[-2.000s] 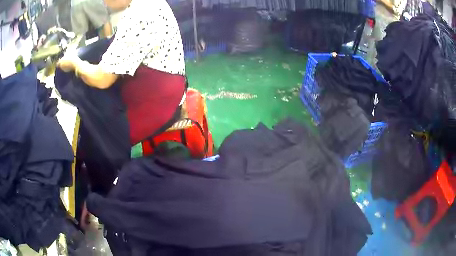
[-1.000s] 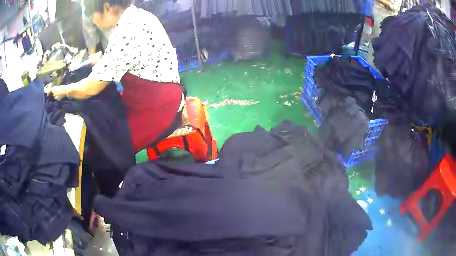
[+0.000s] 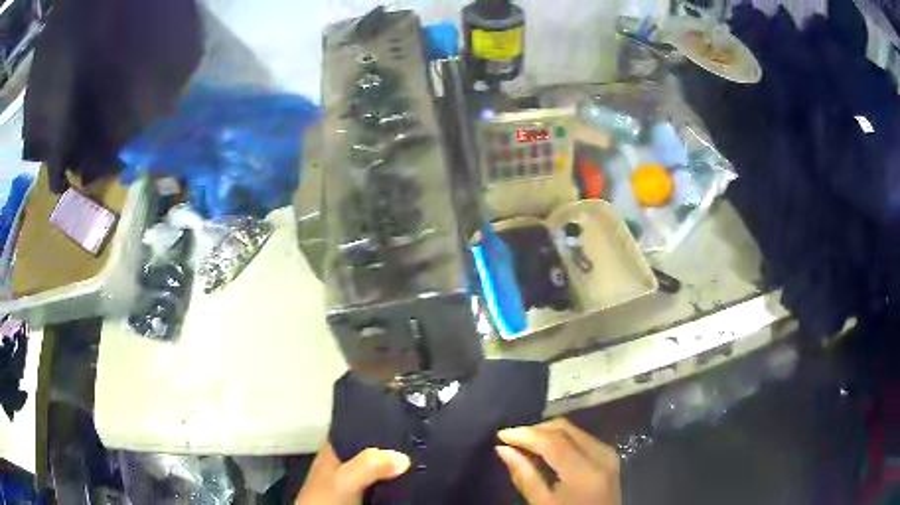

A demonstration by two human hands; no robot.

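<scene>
A dark garment piece (image 3: 464,424) lies under the near end of the grey-beige machine head (image 3: 395,197), below the shiny metal clamp area (image 3: 429,390). My left hand (image 3: 355,475) holds the cloth on its left side, thumb on top. My right hand (image 3: 562,464) holds the cloth on its right side, thumb and fingers on it. Both hands are cut off by the bottom edge. The needle point is too small to tell.
Right of the head are a blue strip (image 3: 500,281), a cream parts tray (image 3: 617,296) and a control panel (image 3: 528,148). A black bottle (image 3: 493,44) stands behind. Clear bags (image 3: 158,296), a blue bag (image 3: 232,138) and a phone (image 3: 83,220) on cardboard are left. Dark garments (image 3: 799,148) are piled right.
The view has swung from the green floor, the other person and the dark garment heap to the machine table. Both my hands are now in view, holding cloth at the machine.
</scene>
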